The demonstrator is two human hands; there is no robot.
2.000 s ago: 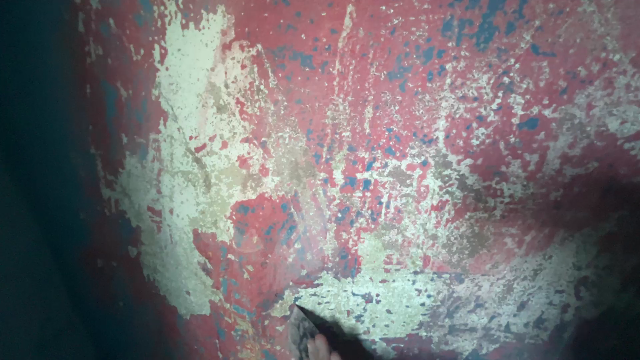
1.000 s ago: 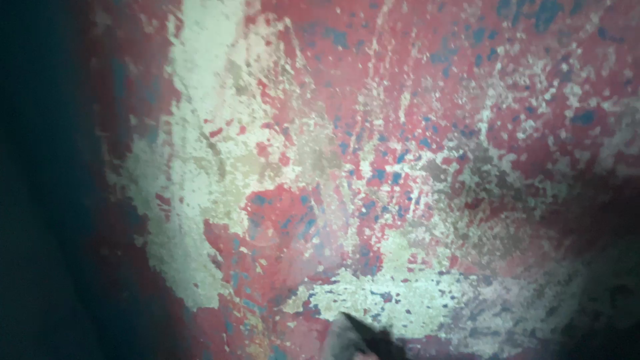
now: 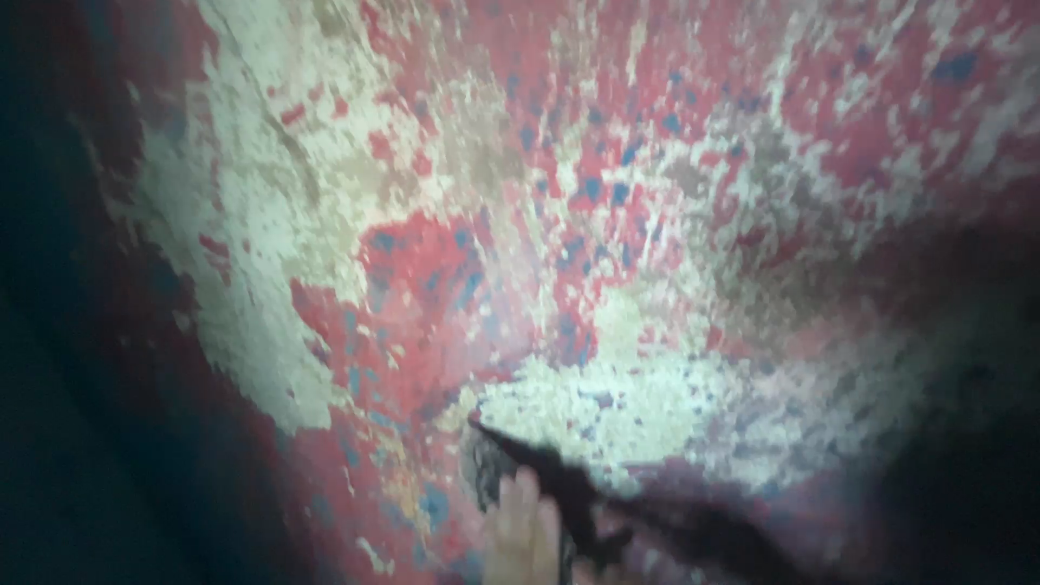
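At the bottom centre of the head view, my right hand (image 3: 522,528) shows blurred fingers pointing up, laid along the gray, worn blade of what looks like a scraper (image 3: 486,467). The blade's upper corner meets the wall (image 3: 422,325) at the left end of a pale bare patch (image 3: 601,406). The tool's handle is out of sight. A blurred bit of skin shows just right of the fingers, at the lower edge; which hand it belongs to is unclear. My left hand cannot be made out. Red paint with blue flecks and pale patches covers the wall.
A large pale patch (image 3: 252,244) runs down the wall's left part. Along the left edge lies a dark, bluish area (image 3: 49,390), too dim to read. Dark shadow spreads from the blade toward the lower right and covers much of the right side.
More of the fingers shows at the bottom than before. The blade remains near the left end of the lower pale patch. The view has come nearer to the wall.
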